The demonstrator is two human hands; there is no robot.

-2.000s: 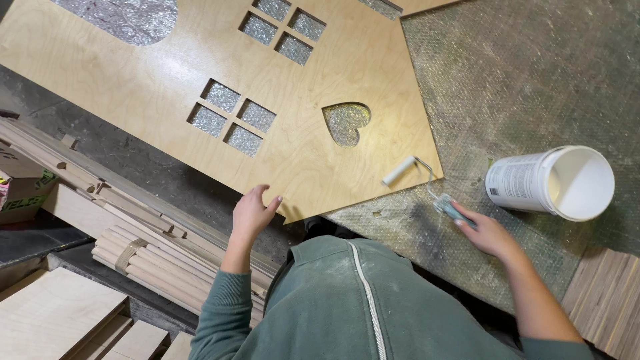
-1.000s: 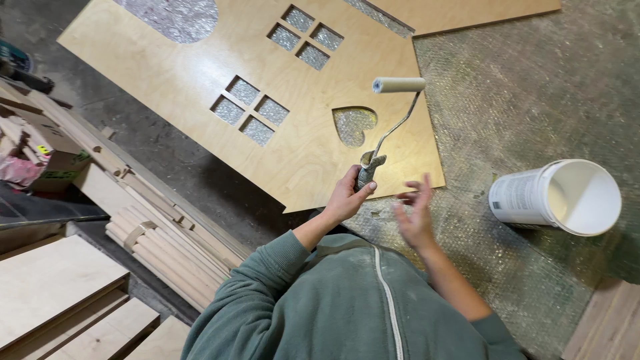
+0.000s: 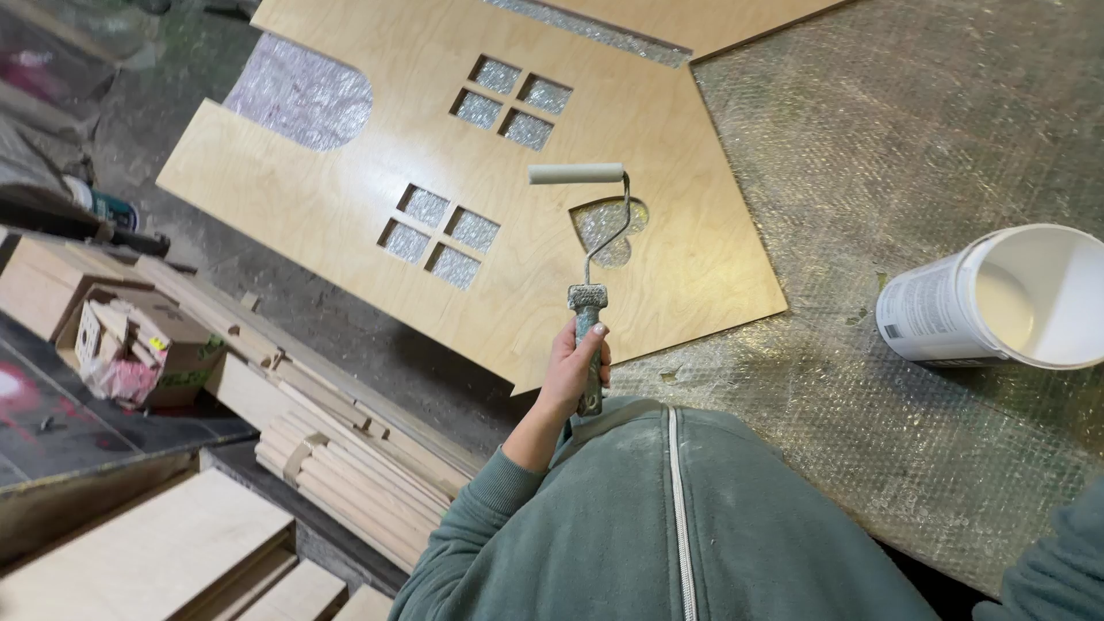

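My left hand (image 3: 573, 366) is closed around the grey handle of a small paint roller (image 3: 576, 174). The roller's pale sleeve points left, above the heart-shaped cutout of a house-shaped plywood panel (image 3: 517, 328); whether it touches the wood I cannot tell. Two four-pane window cutouts and an arched opening also pierce the panel. My right hand is out of view; only its green sleeve (image 3: 1048, 561) shows at the lower right corner. A white plastic bucket (image 3: 918, 306) with pale liquid inside stands on the right, its open mouth tilted toward the right of the view.
Bubble wrap (image 3: 862, 172) covers the work surface under the panel. Another plywood piece (image 3: 733, 21) adjoins it at the top. Along the left lie bundled wooden strips (image 3: 345, 483), plywood boards (image 3: 164, 543) and a cardboard box (image 3: 177, 345) of offcuts.
The roller was in my right hand two seconds ago and is now in my left, with its sleeve raised from the panel's corner. My right hand has gone out of view.
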